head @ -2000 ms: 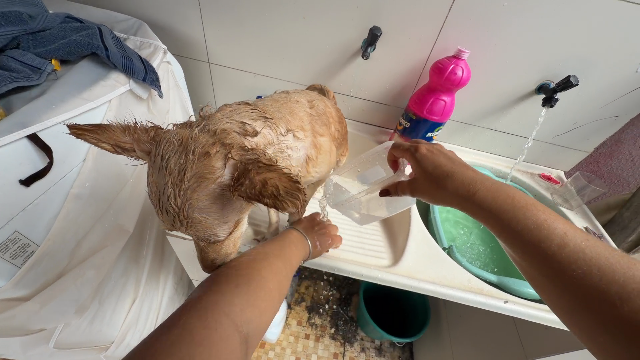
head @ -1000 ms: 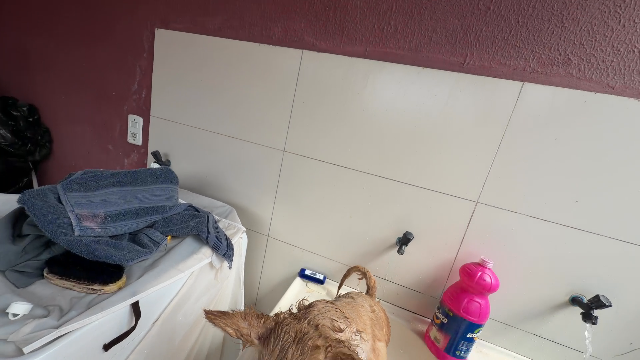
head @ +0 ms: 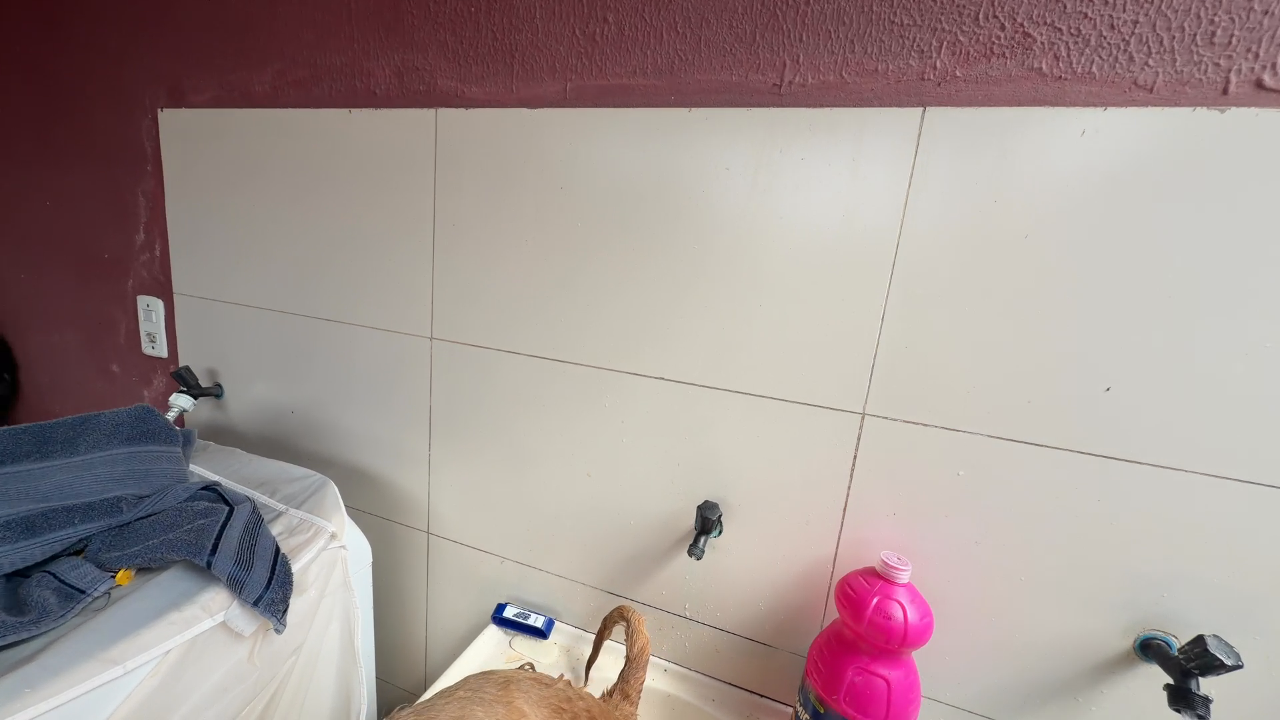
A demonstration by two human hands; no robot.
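Neither of my hands shows in the head view now. At the bottom edge stands a wet, light brown dog [head: 520,697], of which only the back and the curled tail [head: 632,650] can be seen. It is in the white laundry sink [head: 468,664]. A bright pink plastic bottle [head: 870,640] with a pale cap stands to its right, cut off by the frame. A blue object [head: 523,620] with a white label lies on the sink's back left corner.
Black taps stick out from the tiled wall at the centre [head: 706,530], the lower right [head: 1190,665] and the far left [head: 195,384]. A blue towel [head: 90,500] lies on a white-covered appliance [head: 290,610]. A wall socket [head: 151,326] is above it.
The view has tilted up strongly from the sink to the wall. Both hands, the clear container and the green basin, seen two seconds ago, are out of view.
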